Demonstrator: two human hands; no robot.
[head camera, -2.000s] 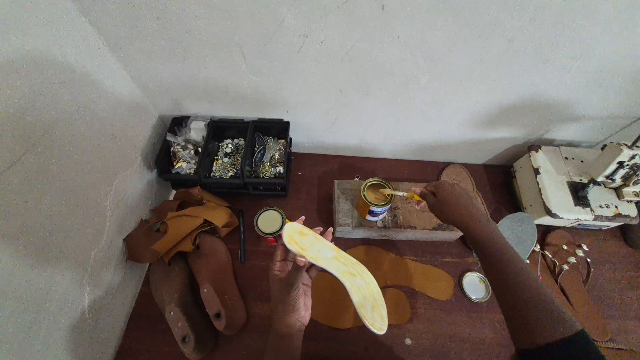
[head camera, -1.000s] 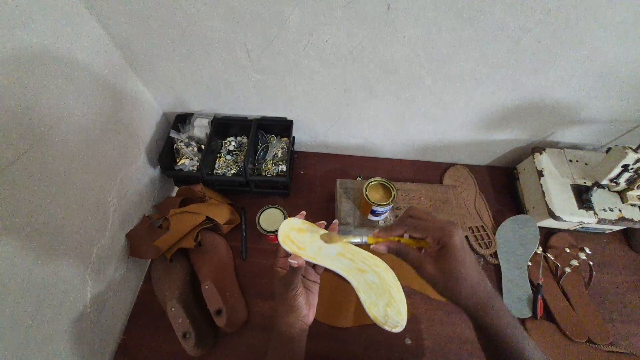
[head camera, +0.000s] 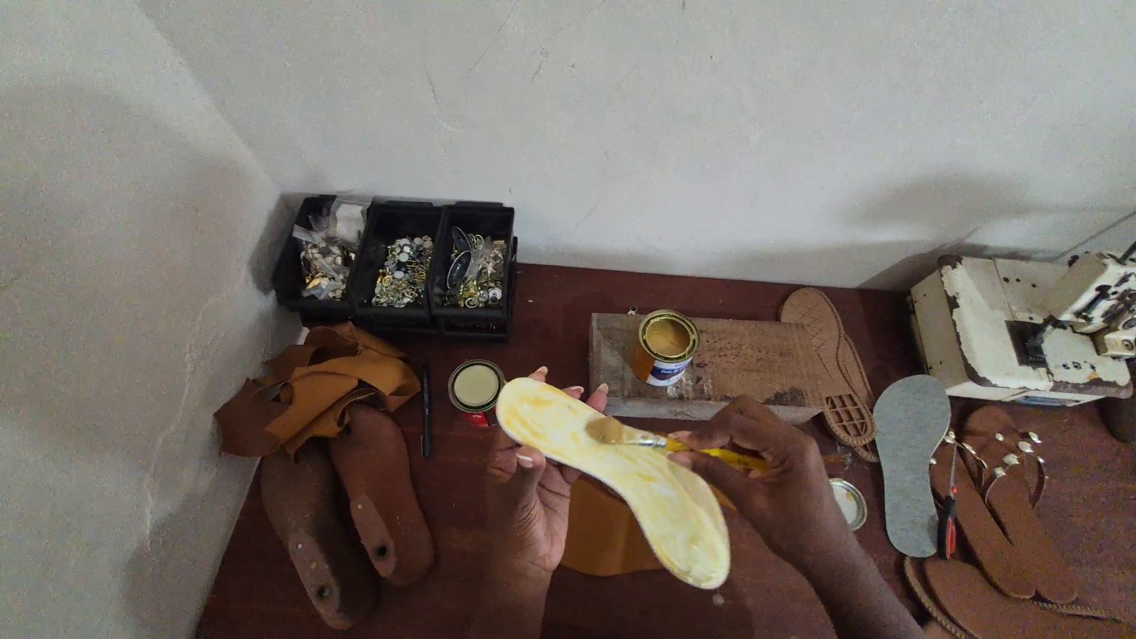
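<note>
My left hand holds up a pale insole, its upper face streaked with yellow glue; the fingers support it from beneath and the thumb lies at its edge. In my right hand is a yellow-handled brush, whose bristles touch the insole's face near its wider upper part. Behind them an open can of yellowish glue stands on a wooden block. A second open tin stands left of the insole. Tan leather pieces lie under the insole, partly hidden by it and the hands.
Black bins of metal ornaments stand by the wall. Leather scraps, brown foot-shaped forms and a black pen lie left. On the right are a lid, a grey insole, sandals, red-handled scissors and a cream machine.
My right hand has brought the brush from the glue can to the insole. The brush stays on the insole since the middle frame, and yellow streaks show on its surface.
</note>
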